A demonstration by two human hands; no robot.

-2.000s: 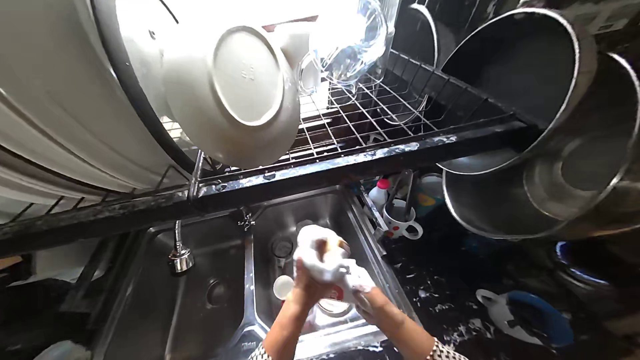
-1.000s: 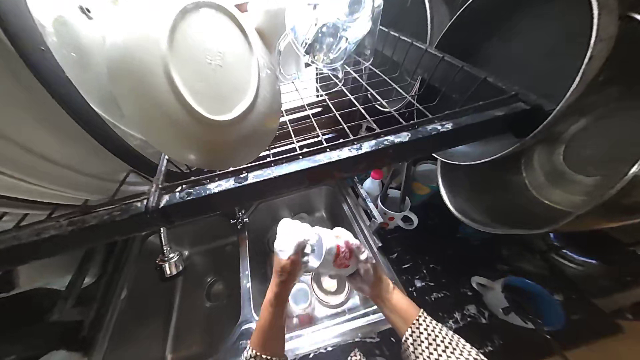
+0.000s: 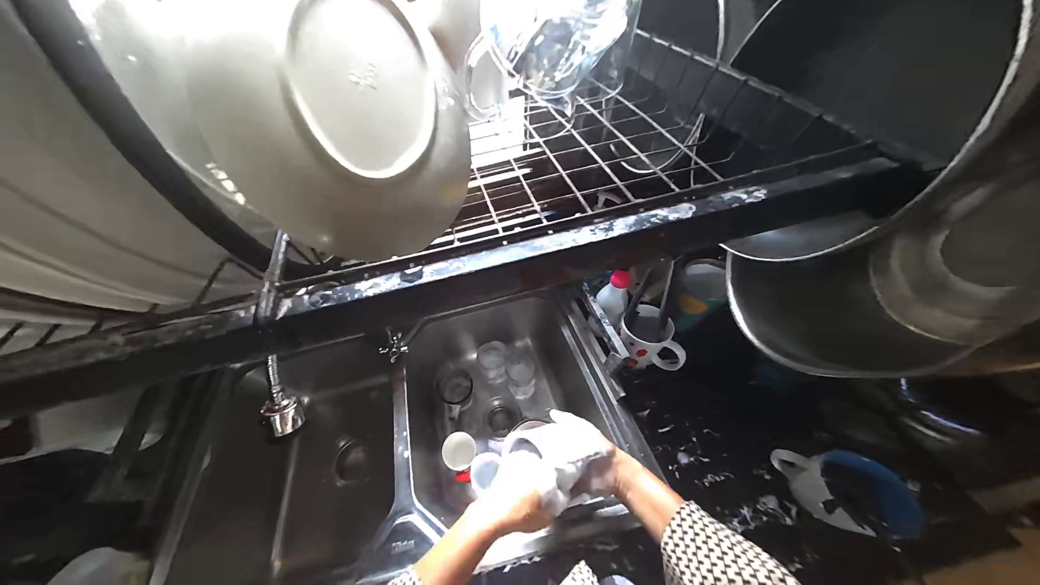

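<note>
Low over the right sink basin (image 3: 543, 325), my left hand (image 3: 516, 512) is closed around a white, foam-covered cup (image 3: 520, 481). My right hand (image 3: 597, 467) lies against it from the right, wrapped around something white and sudsy; whether that is a cup or a foamy sponge I cannot tell. Below and beside the hands several cups crowd together, among them a white cup (image 3: 459, 451) seen from above. Clear drinking glasses (image 3: 520, 375) and a dark-rimmed glass mug (image 3: 455, 390) stand farther back in the basin, near the drain (image 3: 501, 418).
A black dish rack (image 3: 504, 258) spans the view above the sink, holding large plates (image 3: 361, 89) and a glass jug (image 3: 561, 49). A metal faucet head (image 3: 283, 413) hangs over the left basin. Right of the sink stand a mug with utensils (image 3: 646, 337), a blue bowl (image 3: 873, 491) and large metal pots (image 3: 845, 309).
Both hands, apart on separate white pieces a second ago, have come together lower in the basin. The glasses at the back of the basin now show.
</note>
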